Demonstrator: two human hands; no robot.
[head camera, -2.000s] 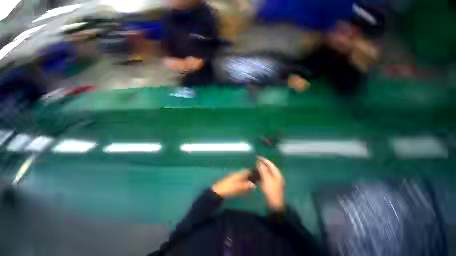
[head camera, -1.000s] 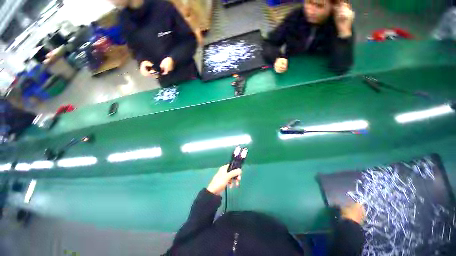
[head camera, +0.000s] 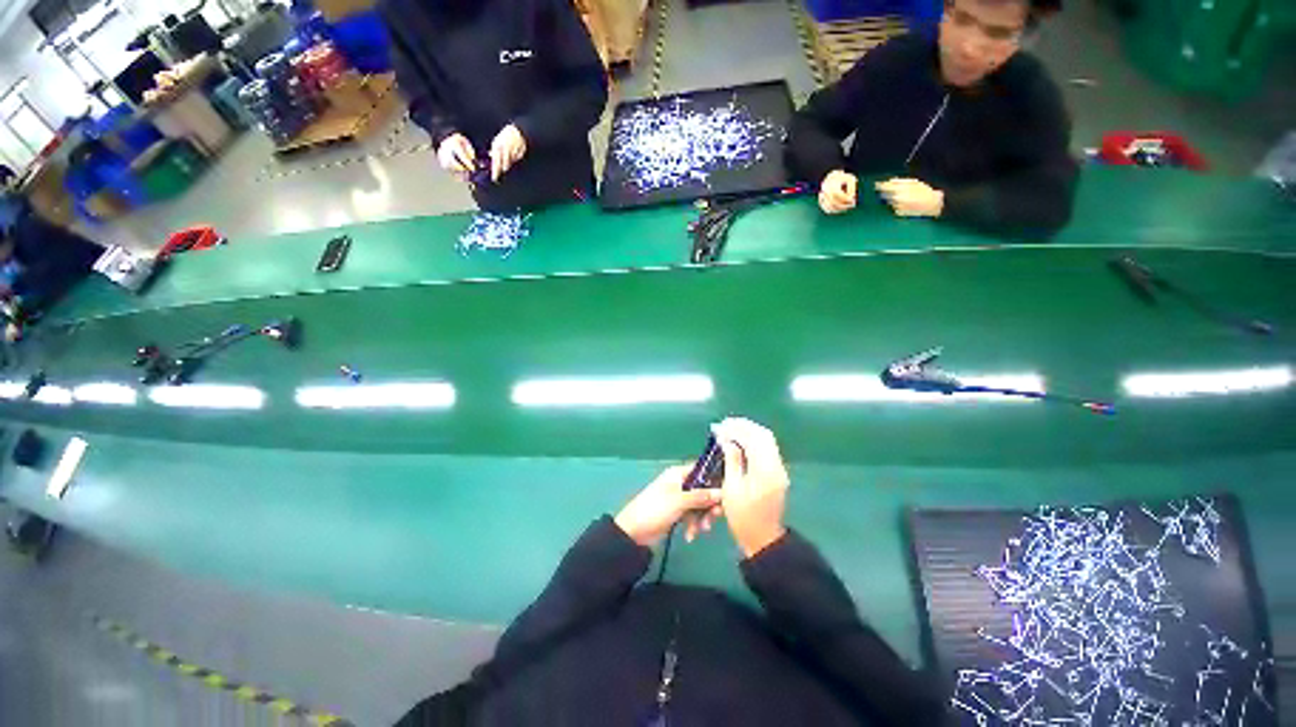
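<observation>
My left hand is closed around a black connector housing, held upright above the near green ledge. A thin black cable hangs down from it. My right hand is at the housing's top, its fingers bent over it and hiding the end. Whether the right fingers hold a pale piece cannot be told. The parts tray, black and ribbed, lies at the lower right with a tangled heap of thin pale pieces.
On the green belt lie a black cable assembly ahead right, another far right and several at left. Across are two coworkers, a far tray, a black bundle, a small pale pile and a red bin.
My right hand has left the near tray and come to the housing in my left hand. The belt assemblies appear farther right. The seated coworker's raised hand is down on the ledge.
</observation>
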